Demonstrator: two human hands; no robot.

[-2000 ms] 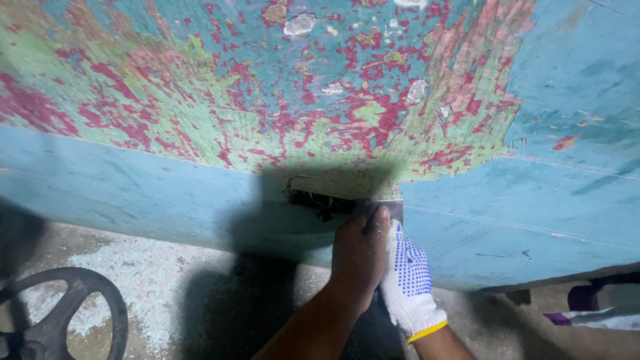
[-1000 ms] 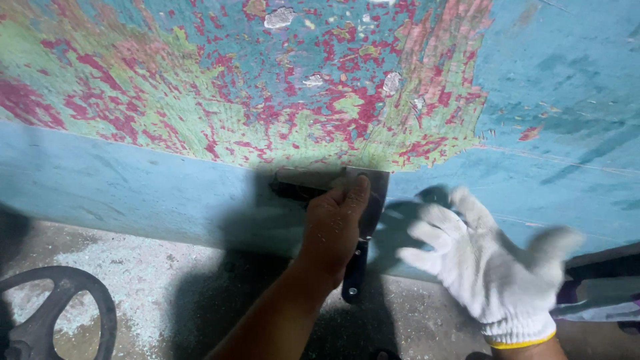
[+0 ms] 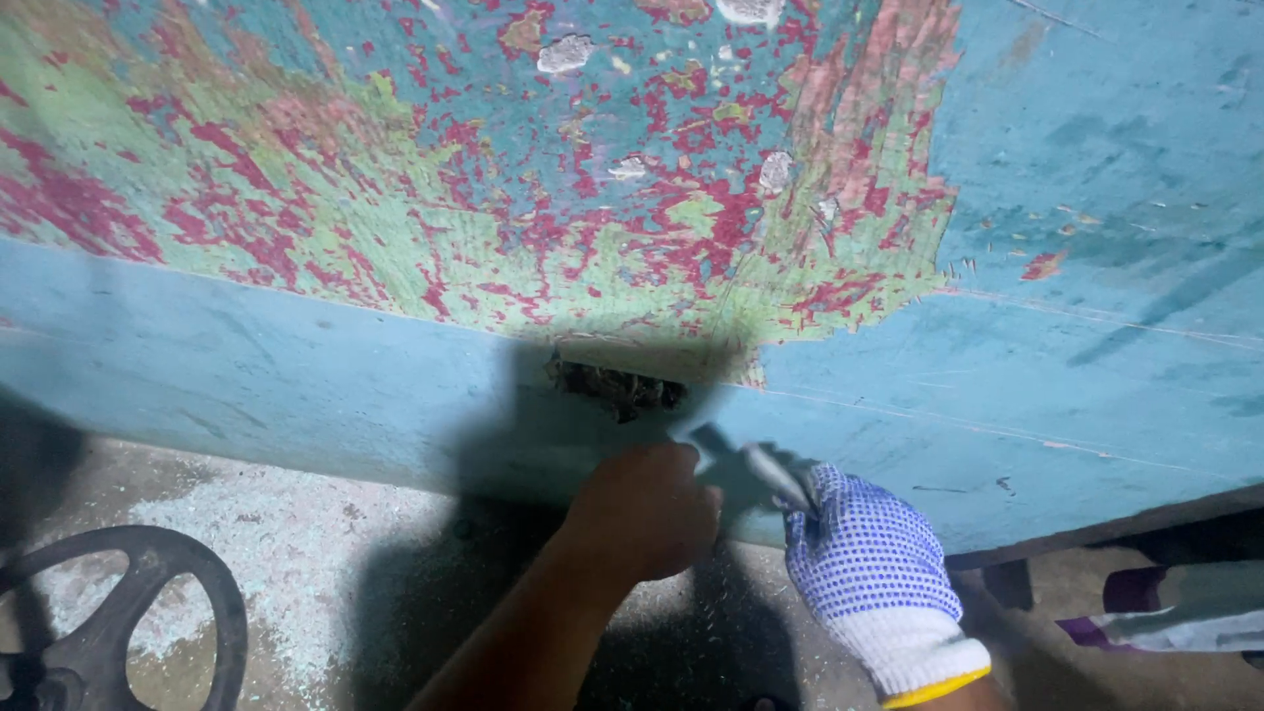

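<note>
A painted wall (image 3: 296, 375) fills most of the view, blue below and scraped above to green, red and teal layers. A dark, ragged hole (image 3: 622, 387) lies just under the scraped area's lower edge. My bare left hand (image 3: 647, 509) is curled into a fist below the hole, with no tool visible in it. To its right, my right hand (image 3: 869, 553), in a white knit glove with blue dots and a yellow cuff, grips a scraper (image 3: 780, 479). The scraper is blurred and mostly hidden by the glove; its visible part points up and left.
A black steering-wheel-like ring with spokes (image 3: 232, 612) stands at the lower left. Paint flakes (image 3: 286, 543) cover the concrete floor along the wall. A purple and pale sheet or bag (image 3: 1175, 612) lies at the lower right. Shadows fall around both hands.
The scraper, held in my left hand one second ago, is now in my right. My gloved hand, then spread apart, has closed and moved left. The hole, partly covered before, shows again.
</note>
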